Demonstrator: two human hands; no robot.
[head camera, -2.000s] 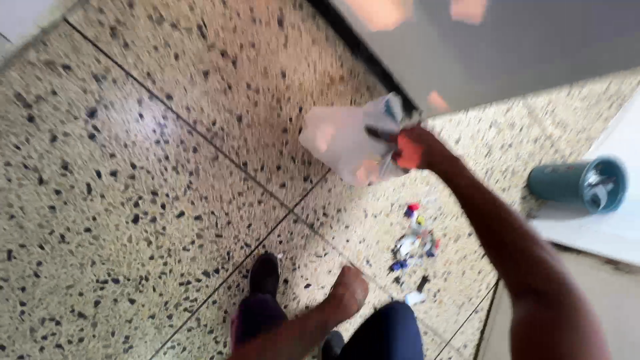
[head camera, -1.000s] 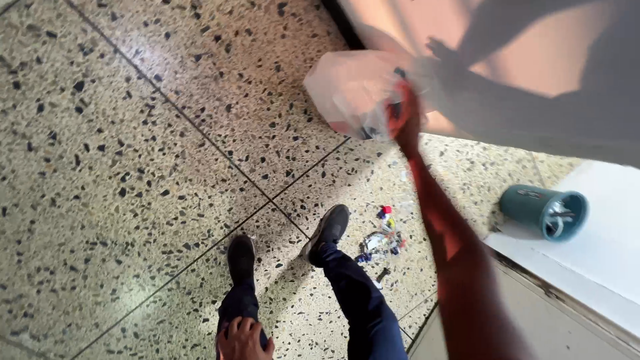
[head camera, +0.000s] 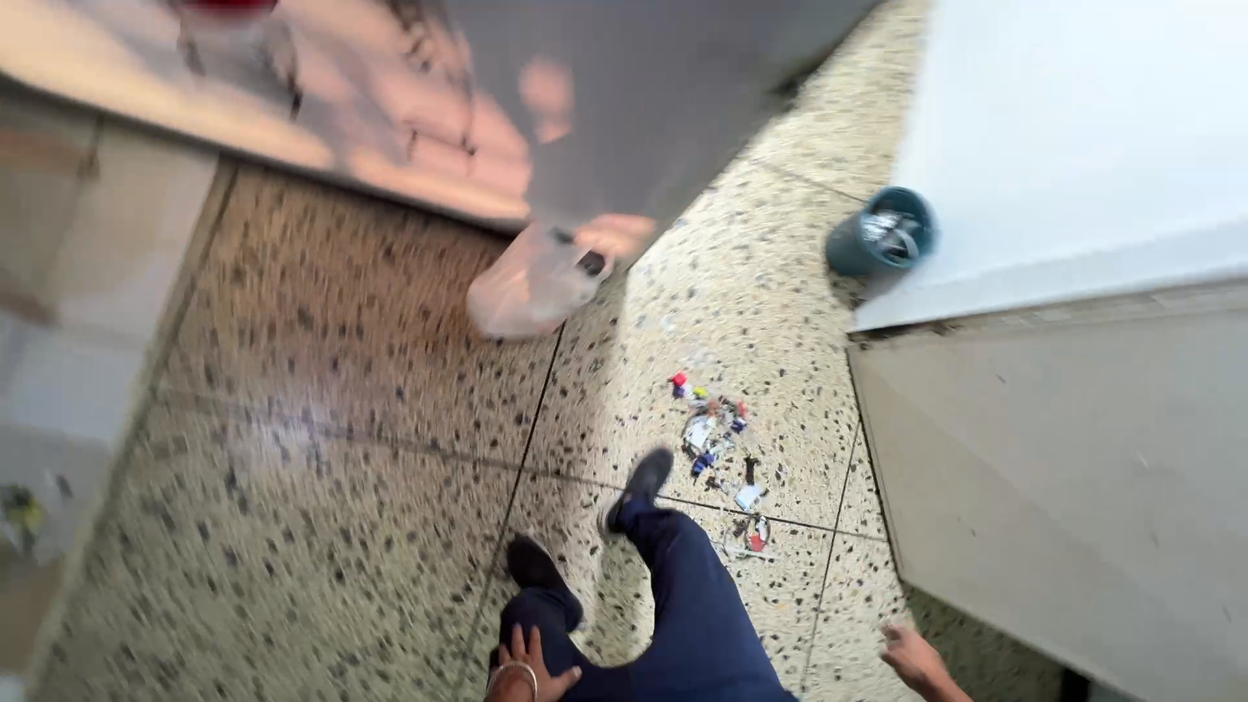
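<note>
My left hand (head camera: 529, 665), with a bracelet at the wrist, rests on the thigh of my dark blue trousers, fingers apart. At the lower right is my right hand (head camera: 913, 655), blurred, its fingers partly curled; nothing shows in it. A whitish translucent plastic bag (head camera: 531, 285) stands on the speckled floor against the base of a grey cabinet or panel. Right of my shoes lies a pile of small litter (head camera: 712, 429), with red, blue, white and dark bits. More scraps (head camera: 751, 534) lie just below it.
A teal bin (head camera: 858, 246) with whitish, shiny contents stands at the right beside a white surface (head camera: 1072, 146). The large grey panel (head camera: 663, 88) fills the top. A beige panel (head camera: 1053, 439) borders the floor at right, and a blurred pale surface (head camera: 107, 253) is at left.
My right hand has let go of the plastic bag, held in both earlier frames, and has drawn back to the lower right. My left hand stays on my leg. The view has turned.
</note>
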